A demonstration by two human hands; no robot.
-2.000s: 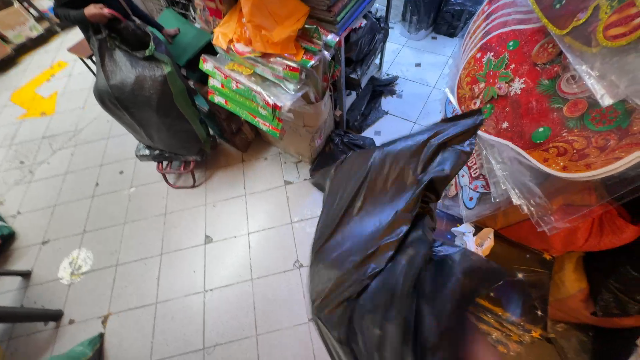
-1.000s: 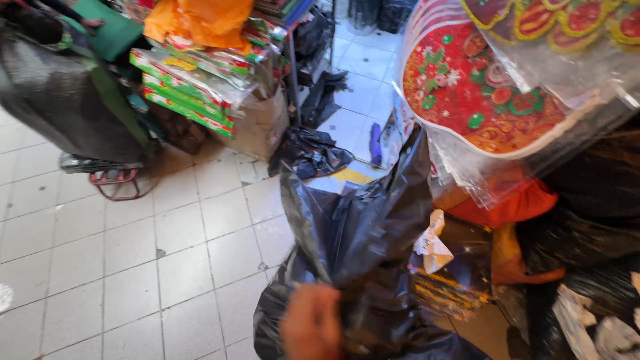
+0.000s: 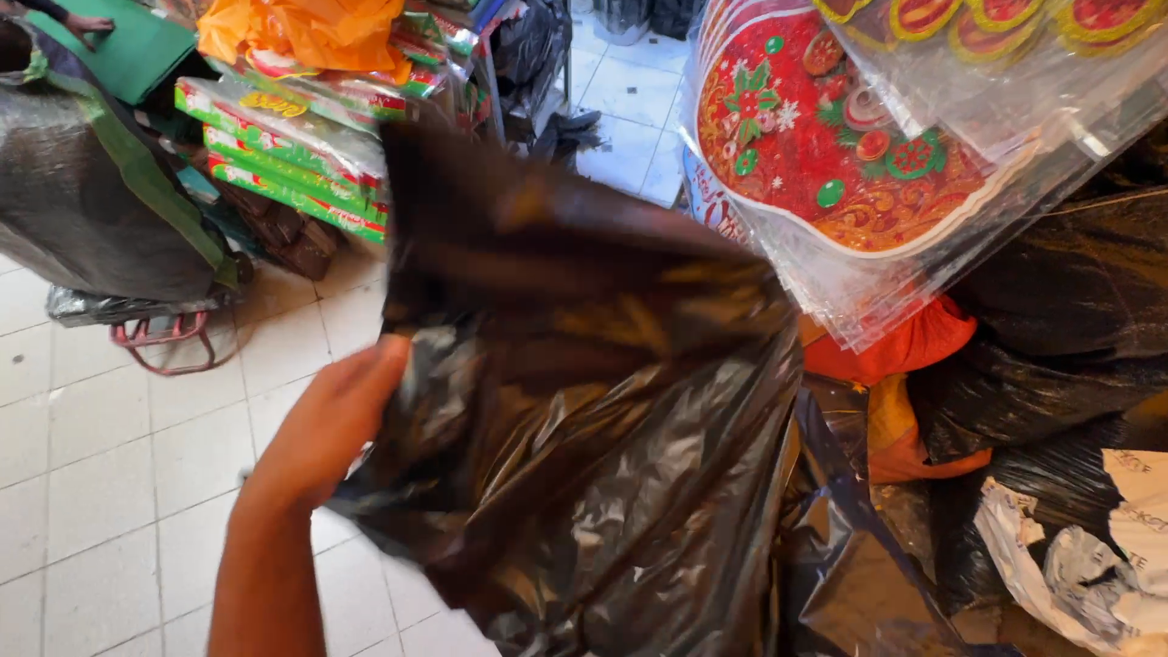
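Note:
A large black plastic bag (image 3: 602,429) is spread upright across the middle of the view, its upper part blurred. My left hand (image 3: 351,411) comes up from the lower left and grips the bag's left edge, fingertips partly hidden by the plastic. My right hand is not visible. Just right of the bag hang red holiday-patterned pieces (image 3: 776,137) in clear plastic sleeves. Below them lies red-orange cloth or plastic (image 3: 899,351).
Green-and-red printed boxes (image 3: 292,173) are stacked at upper left under an orange plastic bag (image 3: 301,32). A wrapped load stands on a red-framed cart (image 3: 164,342) at far left, near a person's hand (image 3: 87,27). Black bags (image 3: 1049,365) and torn paper (image 3: 1058,566) lie at right.
My left hand has come further into view and now grips the black bag's edge. The bag is raised and spread wider, covering more of the floor and the boxes. The view has shifted.

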